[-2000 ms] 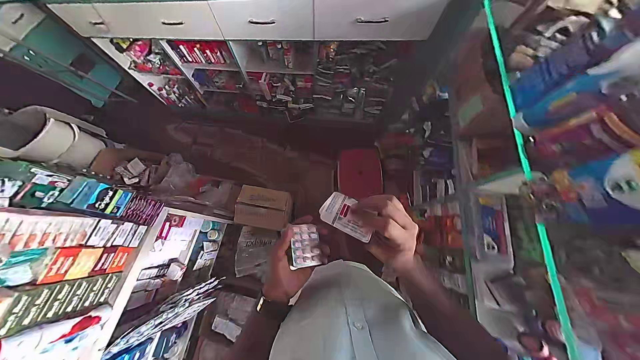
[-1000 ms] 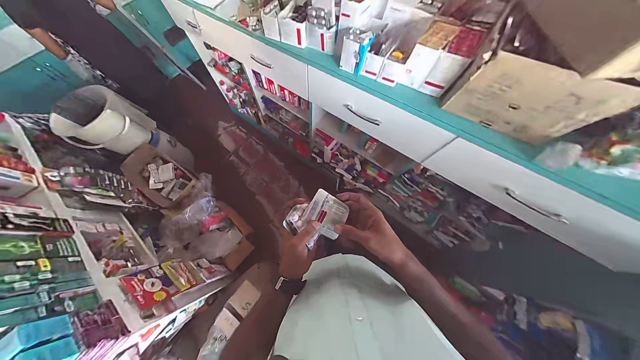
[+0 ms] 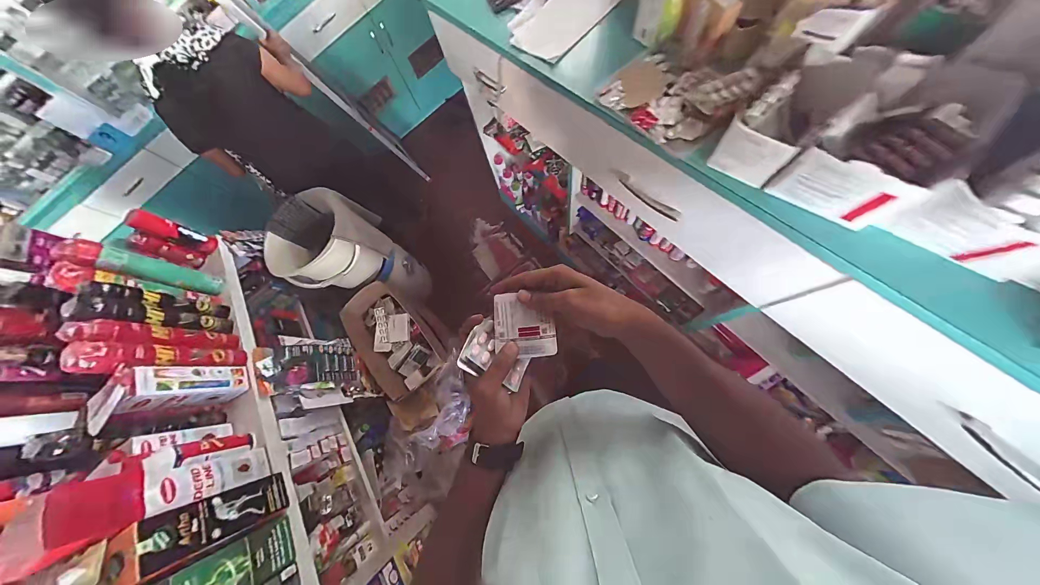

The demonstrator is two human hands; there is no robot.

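My left hand (image 3: 502,398), with a dark watch on its wrist, grips blister packs of tablets (image 3: 479,348) between thumb and fingers. Light round tablets show through the upper pack, and a corner of another sticks out below. Over them lies a pale printed blister card (image 3: 526,325) with a dark red mark, its printed side facing up. My right hand (image 3: 569,299) holds the upper edge of this card, fingers stretched across its top. My left thumb reaches the card's lower left edge. Both hands are in front of my light shirt.
On the left are shelves of boxes and red tubes (image 3: 154,356). Beyond my hands stand an open carton of small packs (image 3: 394,341) and a whitish bin (image 3: 325,248). A teal-edged counter with white drawers (image 3: 593,154) runs along the right. A person in black (image 3: 244,97) stands at upper left.
The view has swung left over the room. Two seconds ago my hands were apart, the card in my right and a blister pack in my left; now they are together, card over packs.
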